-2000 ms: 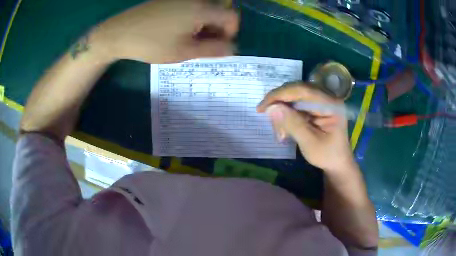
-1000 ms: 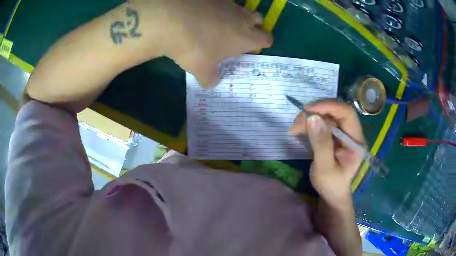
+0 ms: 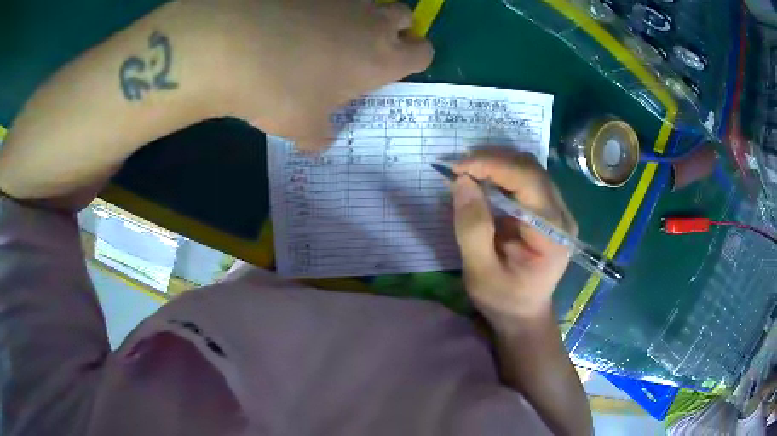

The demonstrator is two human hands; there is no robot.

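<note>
The record sheet (image 3: 366, 221), white with a printed table, lies on the dark green mat. My right hand (image 3: 511, 234) is shut on a slim clear pen (image 3: 545, 226); its dark tip is at the sheet's upper middle, and I cannot tell whether it touches the paper. My left hand (image 3: 341, 68) lies across the sheet's upper left corner, fingers bent and partly hidden, with nothing seen in it. A gold-rimmed round piece (image 3: 612, 153) stands right of the sheet.
A red clip (image 3: 685, 225) on a thin red wire lies at the right, below a brownish-red block (image 3: 694, 167). A clear parts tray (image 3: 656, 21) with round parts is at the upper right. An empty ribbed tray (image 3: 711, 311) is at lower right. A green label (image 3: 422, 285) is partly hidden.
Since two seconds ago, my left hand has come down onto the sheet's upper left corner. The pen, earlier blurred, now points at the sheet. The view has shifted slightly.
</note>
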